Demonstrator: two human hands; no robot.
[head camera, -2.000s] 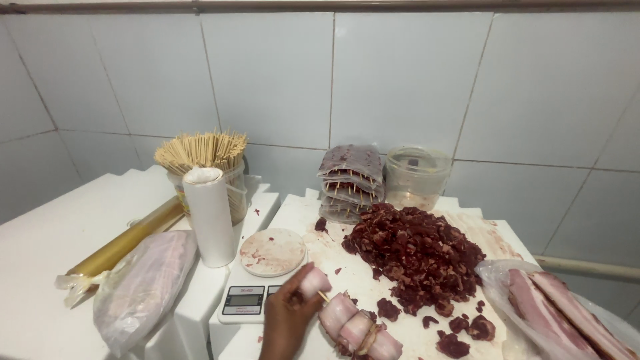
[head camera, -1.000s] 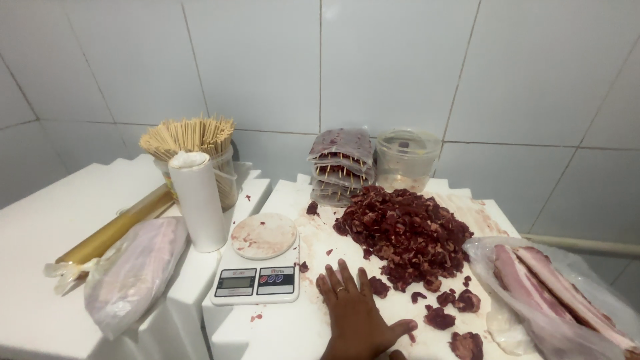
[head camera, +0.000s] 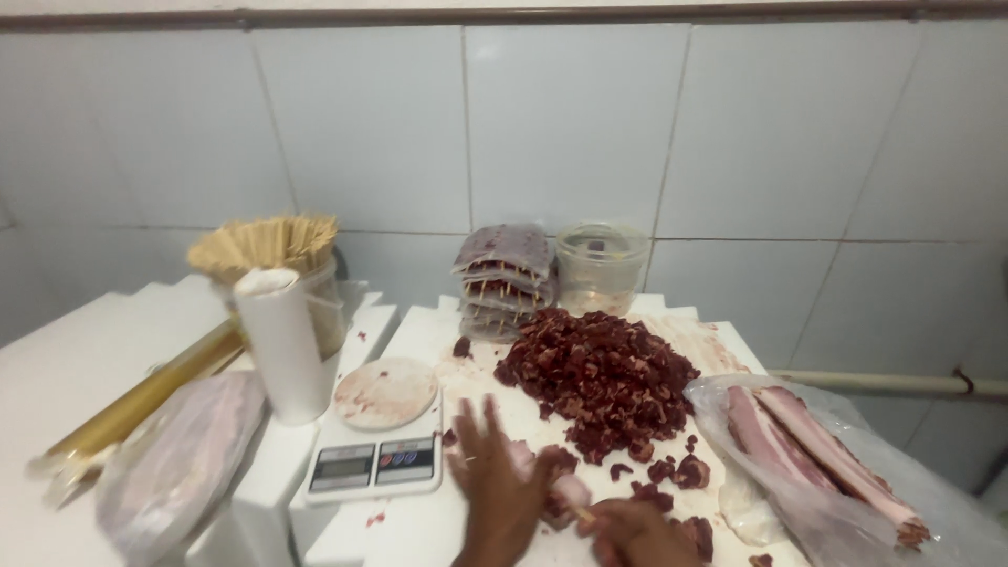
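My left hand (head camera: 498, 476), blurred, has its fingers spread over pieces of meat and fat; whether it presses on them cannot be told. At its right, my right hand (head camera: 638, 531) holds the end of a wooden skewer (head camera: 584, 513), which points into the skewered meat and pale fat (head camera: 567, 492). Left of my hands lies a white digital kitchen scale (head camera: 374, 468) with a stained round plate. A heap of diced red meat (head camera: 594, 378) lies beyond my hands, with loose pieces nearer me.
Bagged skewered meat (head camera: 504, 276) is stacked beside a clear plastic tub (head camera: 600, 268). Bacon slabs (head camera: 819, 457) lie on plastic at right. At left are a container of wooden skewers (head camera: 268, 244), a white roll (head camera: 282, 346), a golden film roll (head camera: 146, 394) and a bagged pale slab (head camera: 185, 465).
Two seconds ago one hand held pale fat by the scale; one second ago a hand lay spread on the board. Now both hands are in view, the right one holding a skewer.
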